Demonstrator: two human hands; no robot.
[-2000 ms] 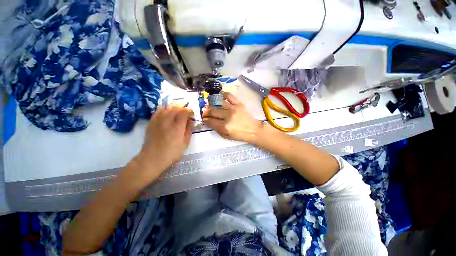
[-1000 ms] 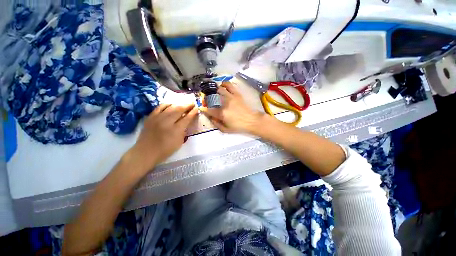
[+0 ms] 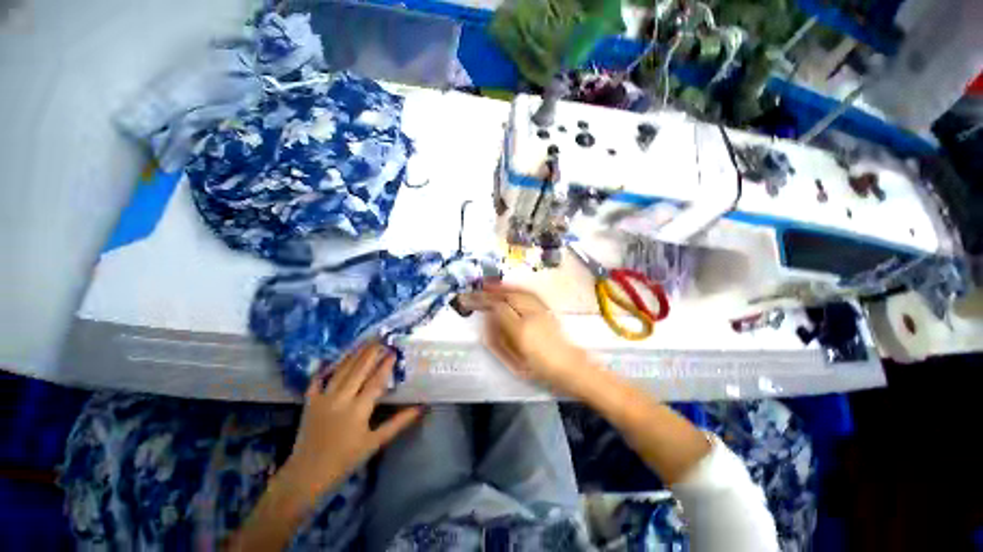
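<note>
A floral garment piece [image 3: 323, 307], blue and white, lies on the table left of the needle, its narrow strip reaching toward the presser foot. My left hand [image 3: 347, 408] lies on its front edge, fingers pressed on the cloth and thumb spread apart. My right hand [image 3: 525, 332] is slightly blurred, in front of the needle, with its fingertips closed on the right end of the strip. The presser foot and needle [image 3: 542, 246] stand just behind my right fingers. Whether cloth is under the foot cannot be told.
A pile of floral pieces [image 3: 302, 167] lies at the back left. Red and yellow scissors [image 3: 634, 302] lie right of the needle. A small metal tool [image 3: 758, 320], black clips [image 3: 835, 329] and a white roll [image 3: 909, 327] are farther right. The machine head [image 3: 625, 156] stands behind.
The view has moved back and up, showing more of the table. My hands have moved apart, my left one to the front left. The garment piece now lies spread left of the needle.
</note>
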